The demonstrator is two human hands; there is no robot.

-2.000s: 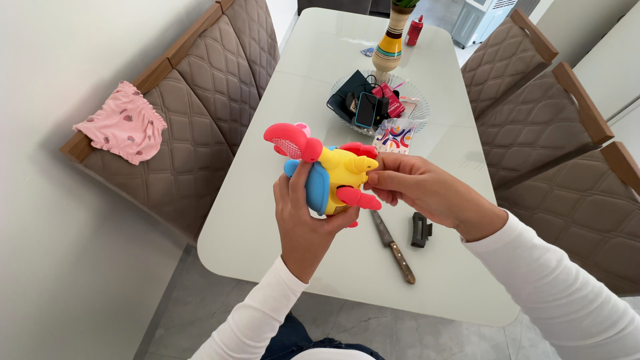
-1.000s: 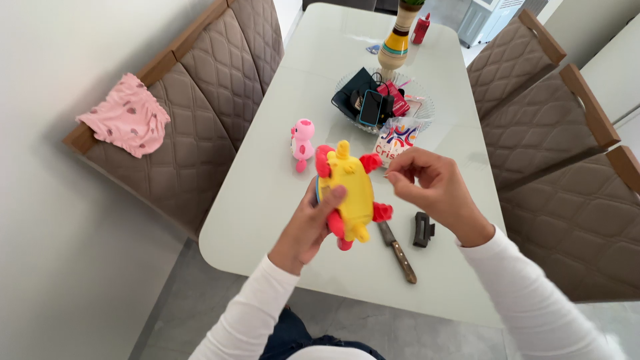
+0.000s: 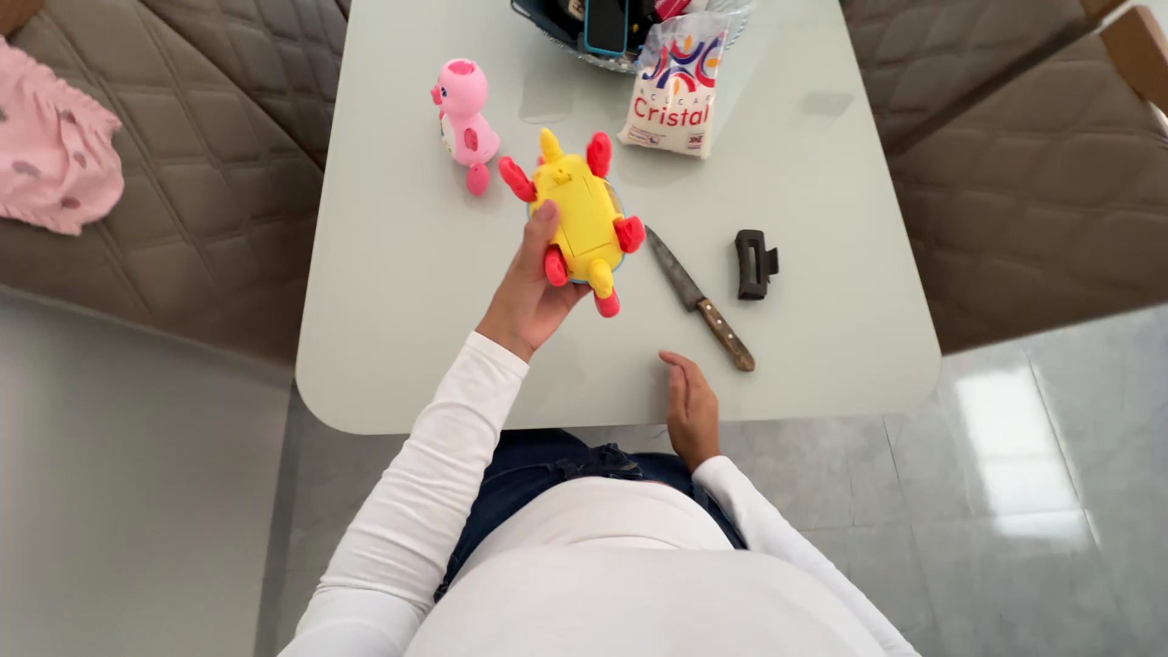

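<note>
My left hand [image 3: 534, 287] grips a yellow plastic toy [image 3: 584, 214] with red limbs and a blue rim, its yellow underside with a rectangular panel facing up. At the table's near edge, my right hand [image 3: 692, 406] rests with fingers loosely together and nothing seen in it. A pink plastic toy figure [image 3: 467, 119] is on the table beyond the held toy, to its left. Between the held toy and a dark hair claw clip [image 3: 754, 265] lies a knife with a wooden handle [image 3: 725, 333], its blade angled away to the left.
A plastic bag of sugar [image 3: 675, 100] leans by a glass bowl [image 3: 607, 62] holding a phone [image 3: 606, 26] and other items. Quilted brown chairs [image 3: 210, 173] flank the pale glass-topped table [image 3: 411, 365]. A pink cloth garment [image 3: 55, 146] hangs at the left.
My right hand has dropped from near the toy to the table's near edge. The toy's underside was turned into view after the earliest frame. The view has tilted down.
</note>
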